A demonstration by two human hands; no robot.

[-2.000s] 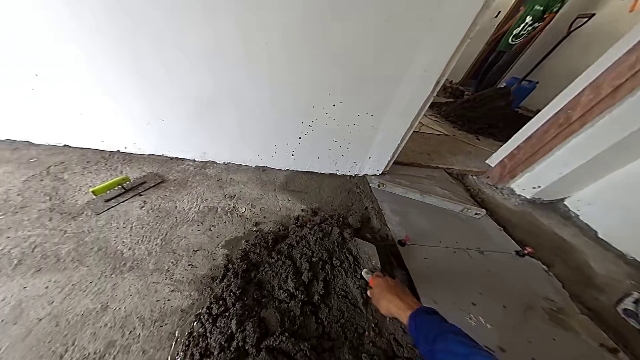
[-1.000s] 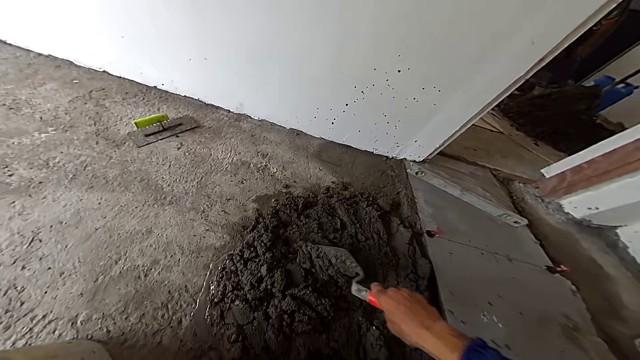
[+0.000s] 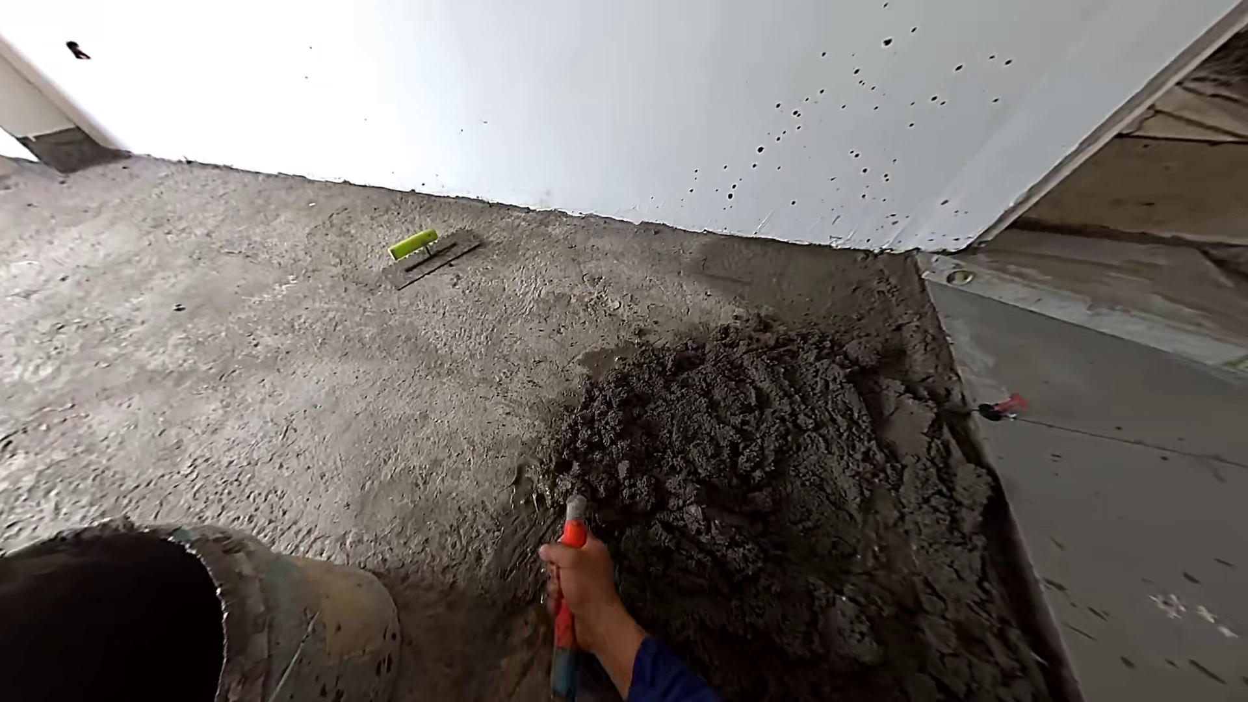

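Note:
My right hand, in a blue sleeve, is closed around the red-orange handle of a trowel at the lower middle. The trowel's blade is not visible; its neck meets the left edge of a heap of dark wet mortar. That heap lies on the rough concrete floor, beside a smooth grey slab. Farther off, near the wall, a finishing trowel with a lime-green handle rests on the floor. My left hand is out of the picture.
A mortar-stained bucket lies tipped at the lower left. The white wall, spattered with dark spots, runs across the back. On the right, the grey slab carries a taut string with a red-and-black piece. A doorway opens at the upper right.
My right hand and its trowel have moved from over the mortar heap to its left edge. The view has swung left, showing more of the bucket.

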